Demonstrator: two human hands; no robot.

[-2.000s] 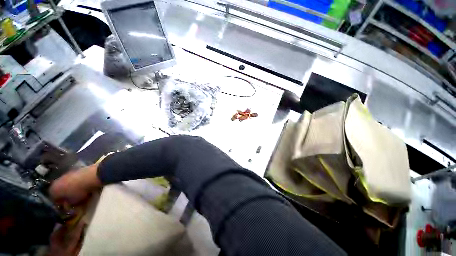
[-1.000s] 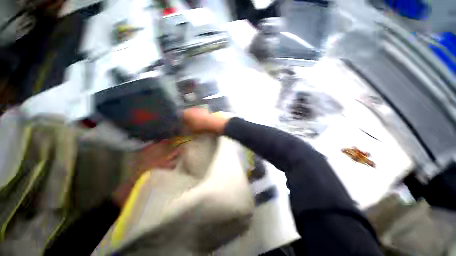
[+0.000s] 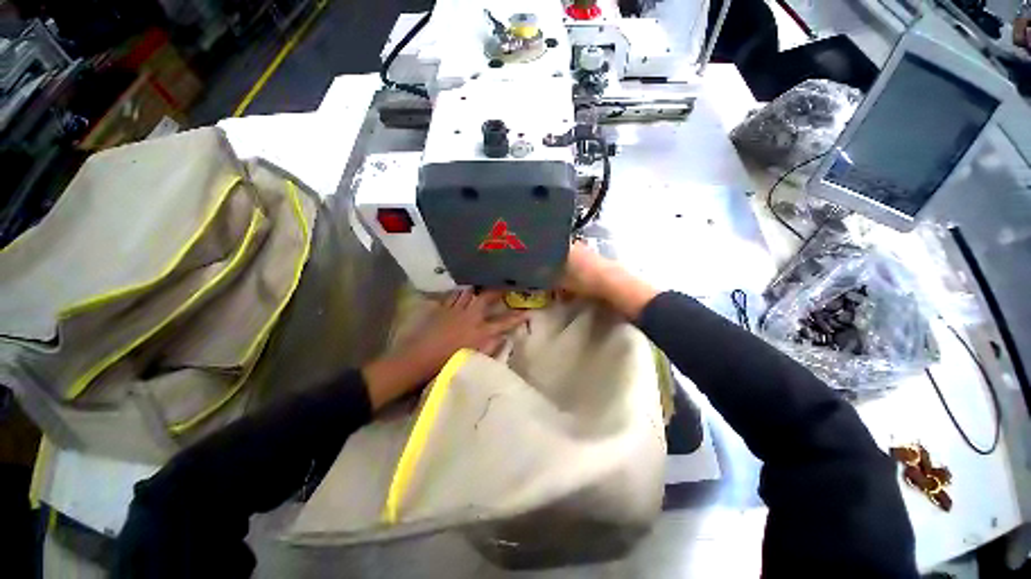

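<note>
A beige bag body (image 3: 565,452) with a yellow-bound edge lies under the head of the white sewing machine (image 3: 497,124), which has a dark grey front cover (image 3: 497,226) with a red logo. My left hand (image 3: 458,330) lies on the bag left of the machine head, fingers spread towards a small yellowish clamp (image 3: 526,300). My right hand (image 3: 590,277) is at the right side of the head, at the bag's upper edge; its fingertips are partly hidden behind the cover, so its grip cannot be told.
Stacked beige bags (image 3: 147,260) lie at the left. At the right are a control panel (image 3: 916,124), a clear plastic bag of dark pieces (image 3: 842,317), small thread snips (image 3: 739,308), a thin cable (image 3: 961,418) and brown-orange pieces (image 3: 925,475) near the table's edge.
The view has swung left and steadied, showing the machine front and stacked bags. The blur has cleared. Both hands are still at the bag by the machine head.
</note>
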